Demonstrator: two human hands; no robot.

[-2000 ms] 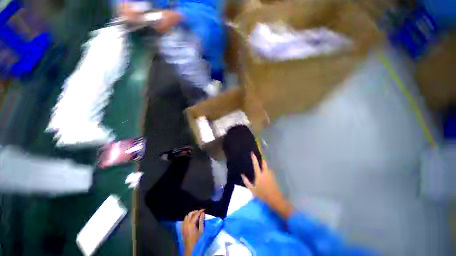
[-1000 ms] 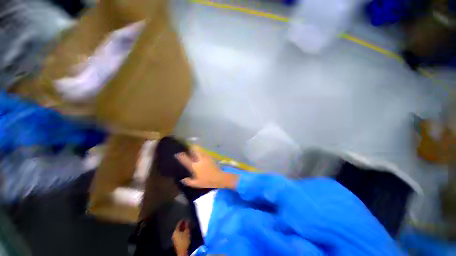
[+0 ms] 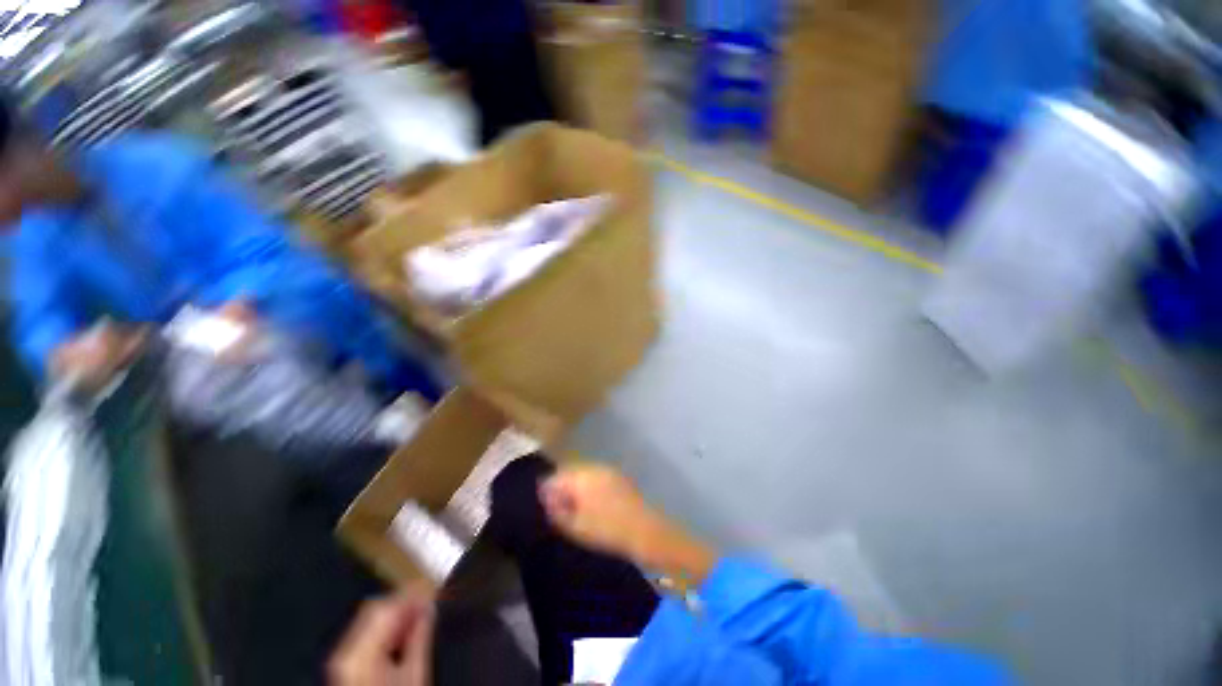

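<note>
The view is blurred. My right hand [image 3: 603, 509] rests by my dark-clad knee with its fingers curled in, and nothing shows in it. My left hand [image 3: 386, 643] is at the bottom edge, partly cut off, its fingers bent; whether it holds anything is unclear. A small open brown carton [image 3: 402, 476] stands just beyond my knees, between my hands and a large carton. White printed boxes [image 3: 489, 476] lie inside it, with a separate white piece [image 3: 426, 539] at its near side.
A large open carton [image 3: 576, 335] holds pale plastic bags [image 3: 503, 255]. At left, another person in a blue smock [image 3: 201, 248] holds something white beside the green bench [image 3: 141, 536], where white boxes [image 3: 54, 536] lie. A white sack [image 3: 1059, 241] and blue stool [image 3: 734, 81] stand farther off.
The view has swung right, then partly back and up. My right hand has gone from spread fingers to curled. My left hand now shows larger, left of my knees.
</note>
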